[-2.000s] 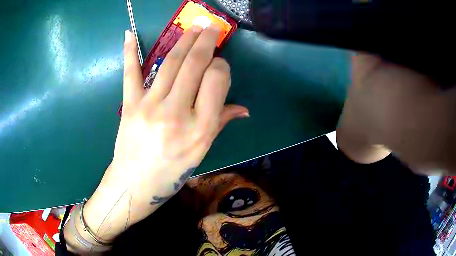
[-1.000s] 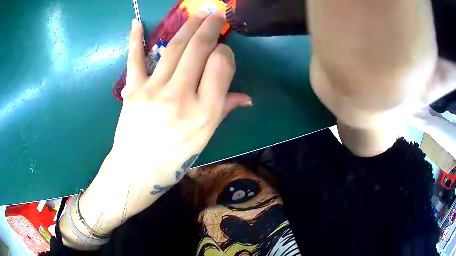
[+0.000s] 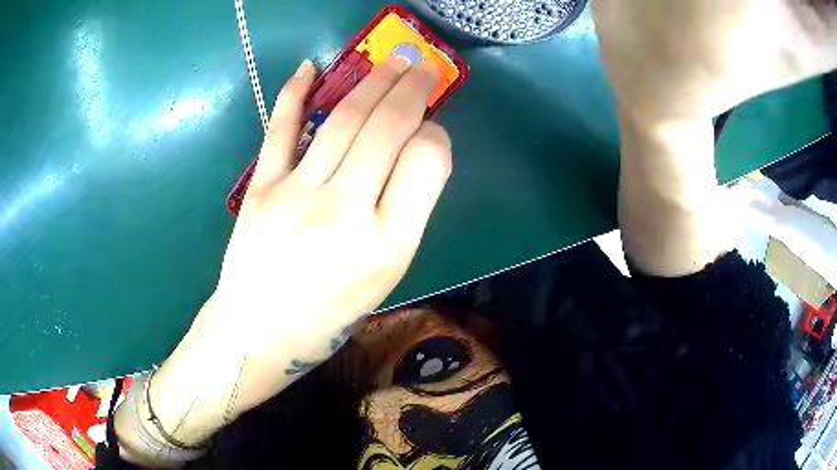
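A red plastic unit (image 3: 349, 83) lies slanted on the green worktop, its orange section (image 3: 376, 39) at the upper right with a pale round disc in it. My left hand (image 3: 340, 202) lies over the unit, two fingertips on the orange section and another finger at its left side, holding it against the table. The hand covers the unit's lower middle; a small blue-and-white area shows between the fingers. My right hand (image 3: 707, 55) is large and blurred at the upper right, cut off by the top edge. Its fingers and anything in them cannot be made out.
A round grey dish with a dotted surface (image 3: 500, 16) stands just right of the unit, cut off by the top edge. The glossy green worktop (image 3: 138, 257) has a white line to the left of the unit. Its curved front edge runs before my dark patterned top.
The black screwdriver at the top has gone from view, and the dotted dish shows more fully. My right hand has moved up. The unit and my left fingers sit slightly further right and lower.
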